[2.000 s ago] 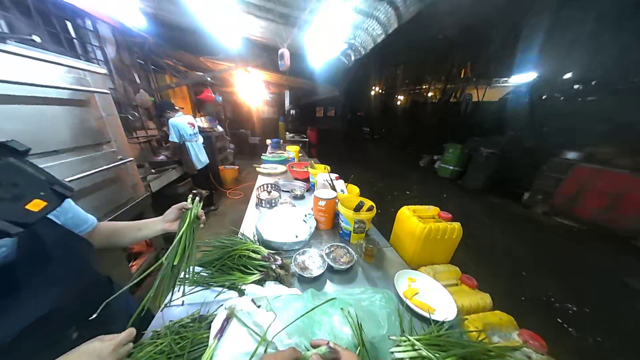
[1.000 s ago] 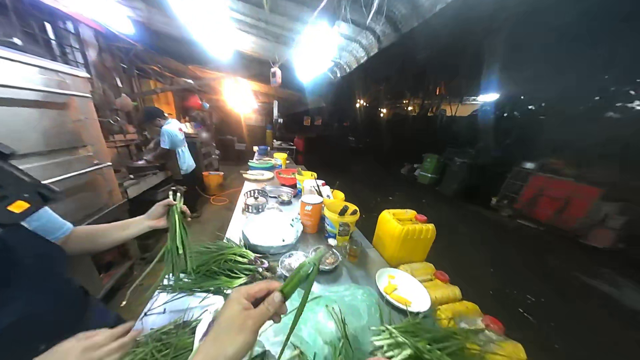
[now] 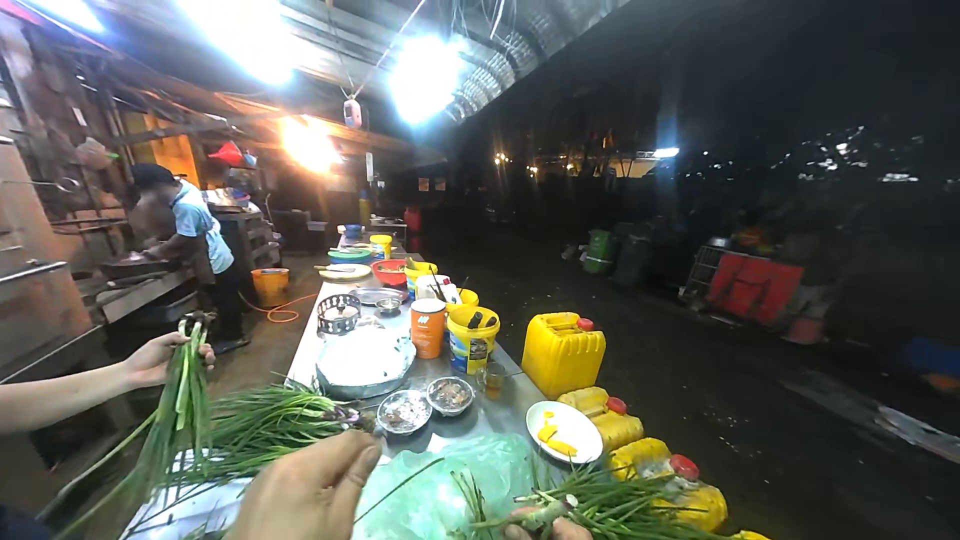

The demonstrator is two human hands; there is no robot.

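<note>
My left hand (image 3: 307, 487) is raised at the bottom centre, back to the camera, thumb close to the fingers; nothing shows in it, but its inner side is hidden. My right hand (image 3: 551, 527), partly cut off by the bottom edge, has its fingers around the pale root ends of green onions (image 3: 622, 499). Between my hands lies a translucent green plastic bag (image 3: 450, 480) with a few loose leaves over it. A larger pile of green onions (image 3: 277, 420) with purplish root ends lies beyond my left hand.
At left, a co-worker's hand (image 3: 161, 360) holds an upright bunch of green onions. Foil-type bowls (image 3: 403, 412), a covered round tray (image 3: 365, 360), an orange canister (image 3: 427, 330), yellow buckets and a white plate (image 3: 564, 431) stand on the metal table. Yellow jerrycans (image 3: 562, 352) line its right side.
One second ago my left hand held a green onion stalk up by its fingers; that stalk no longer shows there. Two seconds ago both my hands were low at the bottom edge.
</note>
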